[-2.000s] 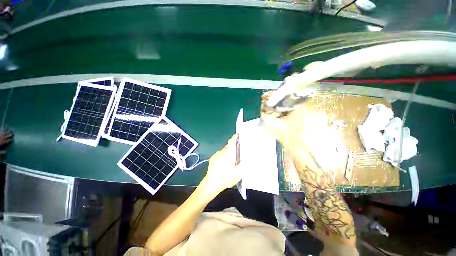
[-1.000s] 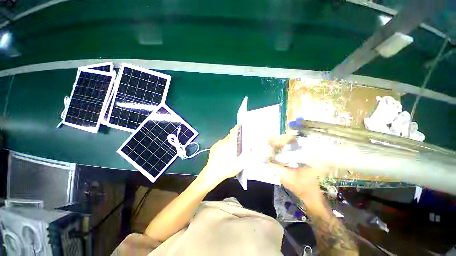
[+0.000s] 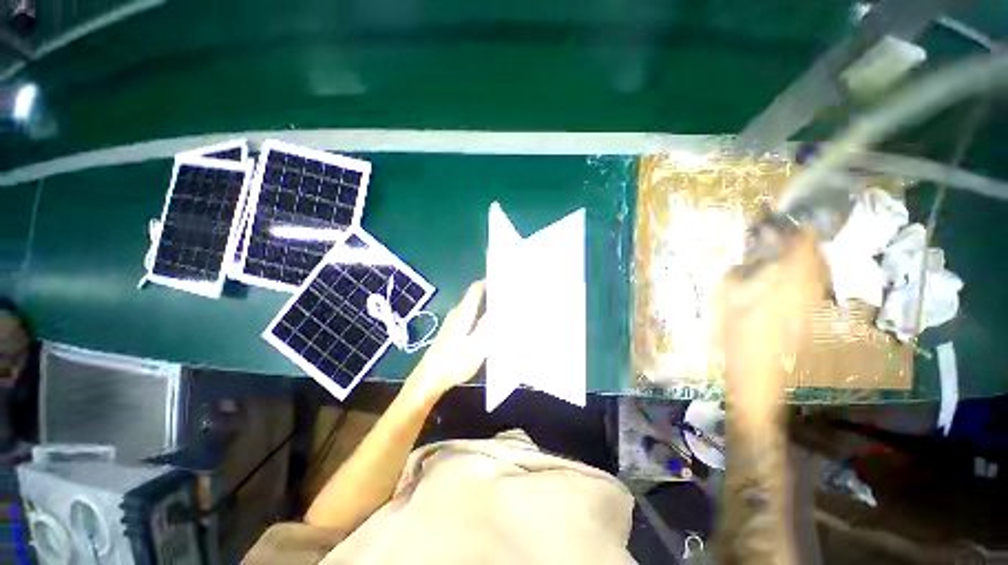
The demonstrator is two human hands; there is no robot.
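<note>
My left hand (image 3: 459, 342) grips the left edge of a white panel back (image 3: 537, 309), which looks like two white faces meeting at a notched angle. My right hand (image 3: 776, 256) is blurred over the upper right of the glue-catching board (image 3: 685, 276), around the grey glue gun (image 3: 774, 226); its fingers are unclear but it appears to hold the gun. Several solar panels (image 3: 301, 226) lie face up at the left. The nearest panel (image 3: 348, 326) has a looped white cable (image 3: 389, 320) on it.
The whitish supply hose (image 3: 884, 127) curves from the upper right to the gun. Crumpled white rags (image 3: 920, 281) lie on the board's right side. A white strip (image 3: 946, 386) lies right of the board. A grey instrument box (image 3: 94, 513) stands at lower left. Part of another person shows at the left edge.
My right hand and the gun have moved away from the white panel back, right and up over the board. The hose swung upward. The panel back's white faces now show fully.
</note>
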